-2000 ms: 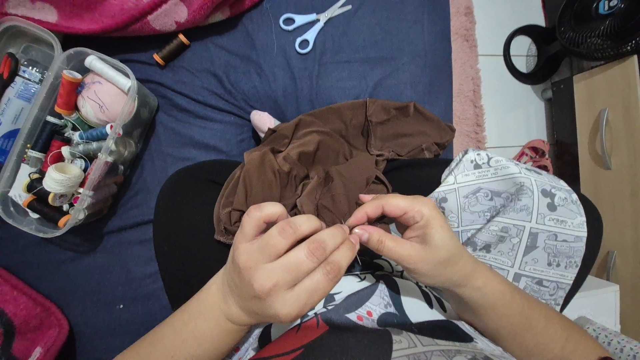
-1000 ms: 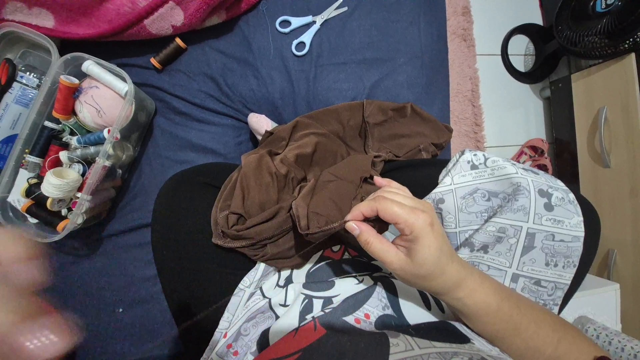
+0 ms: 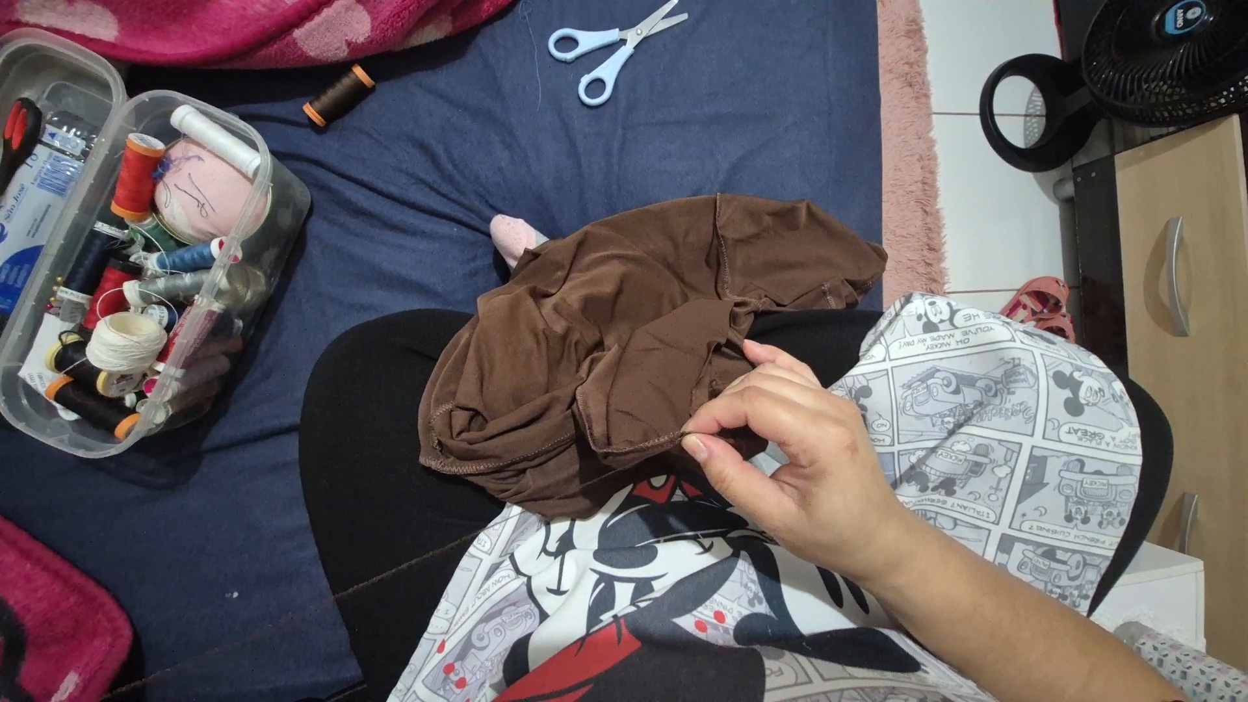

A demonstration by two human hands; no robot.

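Note:
My right hand (image 3: 799,448) pinches the stitched edge of a brown fabric garment (image 3: 634,283) between thumb and forefinger. The garment lies crumpled over my lap, on black leggings and a comic-print top. From the pinched edge a dark thread (image 3: 419,563) runs down to the lower left, out of view. My left hand is out of view. A dark thread spool (image 3: 339,96) with orange ends and light-blue-handled scissors (image 3: 616,51) lie beyond the garment.
A clear plastic sewing box (image 3: 292,210) with thread spools and a pink pincushion (image 3: 210,190) stands at left on the dark blue sheet (image 3: 770,107). Pink blankets (image 3: 292,29) lie at top left and lower left. A black fan (image 3: 1160,58) and wooden drawers (image 3: 1185,341) are at right.
My left hand was at the cloth beside my right hand, then moved away to the left, blurred, and has left the view. My right hand stays on the garment's edge.

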